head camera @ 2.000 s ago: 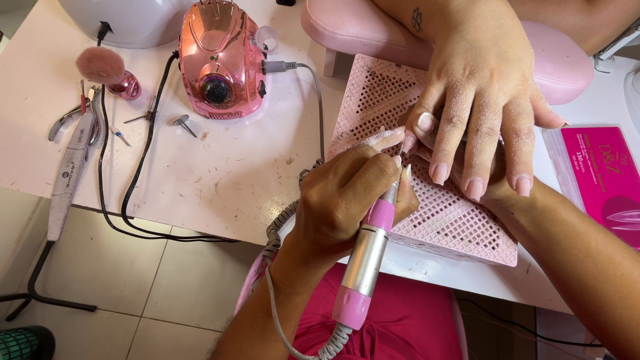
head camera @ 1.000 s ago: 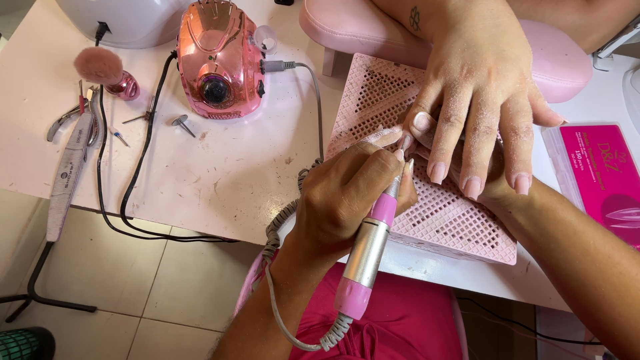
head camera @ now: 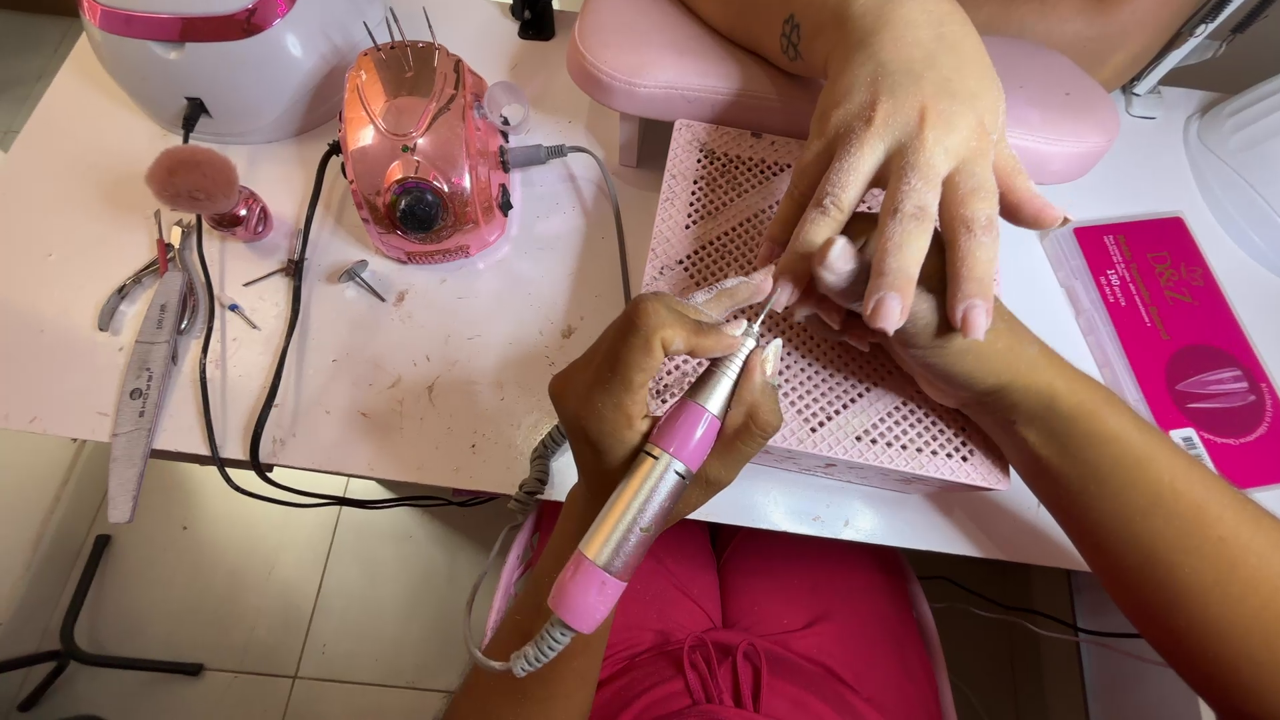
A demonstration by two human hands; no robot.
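My left hand (head camera: 665, 385) holds a pink and silver nail drill handpiece (head camera: 640, 490), its thin metal bit pointing up at a fingertip of another person's hand (head camera: 905, 150). That hand reaches down from the top, palm down, with whitish dust on its fingers. My right hand (head camera: 925, 330) comes from the right and lies partly beneath it. The right thumb shows between the other person's fingers and seems to hold one of them; its grip is largely hidden. Below the hands is a pink perforated box (head camera: 870, 430), like a nail dust collector. A coiled grey cord (head camera: 540, 645) leaves the handpiece.
A glossy pink drill control unit (head camera: 425, 160) stands left on the table, near a fluffy brush (head camera: 192, 180), metal nippers (head camera: 125, 295), a nail file (head camera: 148, 400) and loose drill bits (head camera: 360, 280). A padded pink armrest (head camera: 690, 65) is behind; a pink nail-tip box (head camera: 1180, 340) lies right.
The other person's hand has shifted a little left and away from me, and its fingers sit differently over my right hand. The handpiece's tip has moved slightly left. The drill stays in my left hand.
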